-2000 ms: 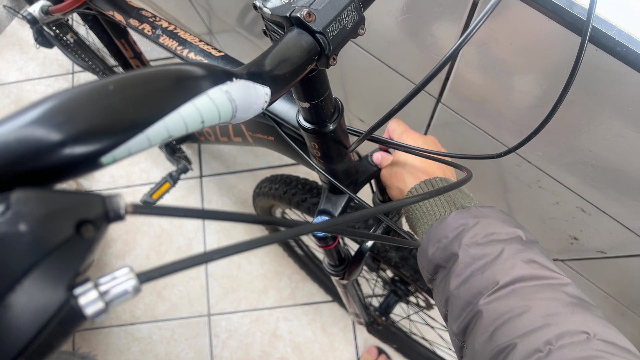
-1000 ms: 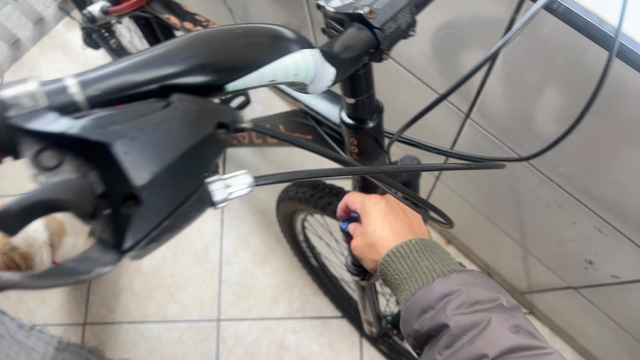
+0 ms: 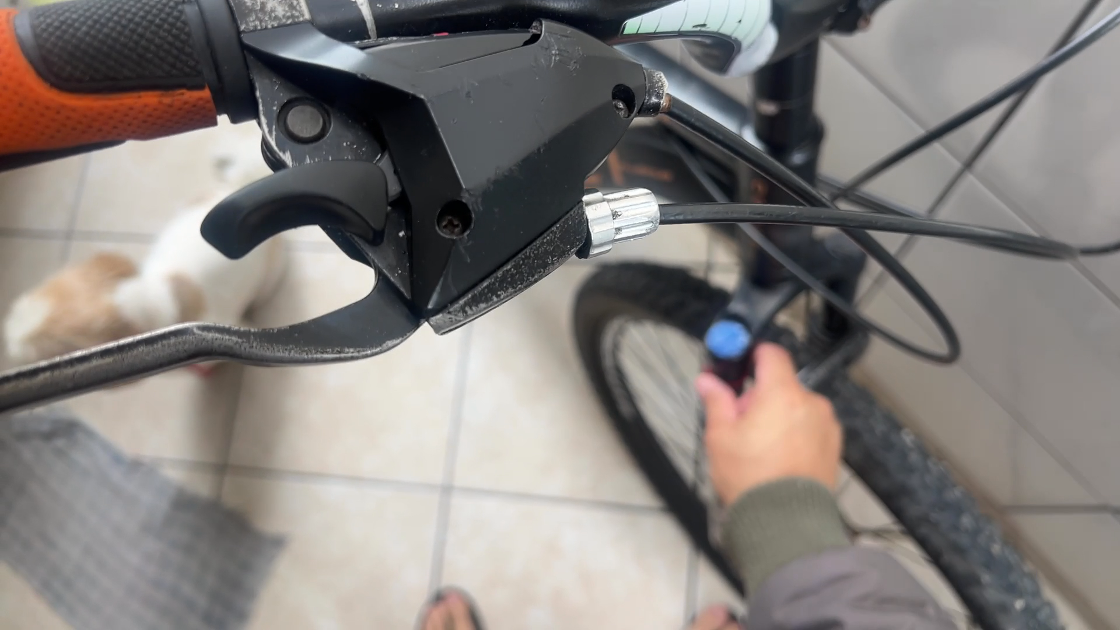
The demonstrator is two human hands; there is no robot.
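Observation:
My right hand [image 3: 770, 424], in an olive knit cuff and grey sleeve, has its thumb and fingers around the upper part of a bicycle's fork leg, just below a blue cap [image 3: 728, 339]. The front wheel's tire [image 3: 647, 289] stands behind it. Close to the camera, a black brake and shift lever unit [image 3: 499, 149] sits on the handlebar beside an orange and black grip [image 3: 105, 79]. A silver barrel adjuster [image 3: 621, 220] joins a black cable [image 3: 787, 213] to that unit. My left hand is out of the picture.
A white and tan animal [image 3: 175, 280] is on the tiled floor [image 3: 350, 411] at the left, near a grey woven cloth [image 3: 122, 525]. A grey tiled wall [image 3: 1050, 385] stands along the right side. Two feet show at the bottom edge.
My right hand has moved from beside the head tube down to the fork leg near the blue cap. The view has shifted, and the lever unit now fills much of its upper part.

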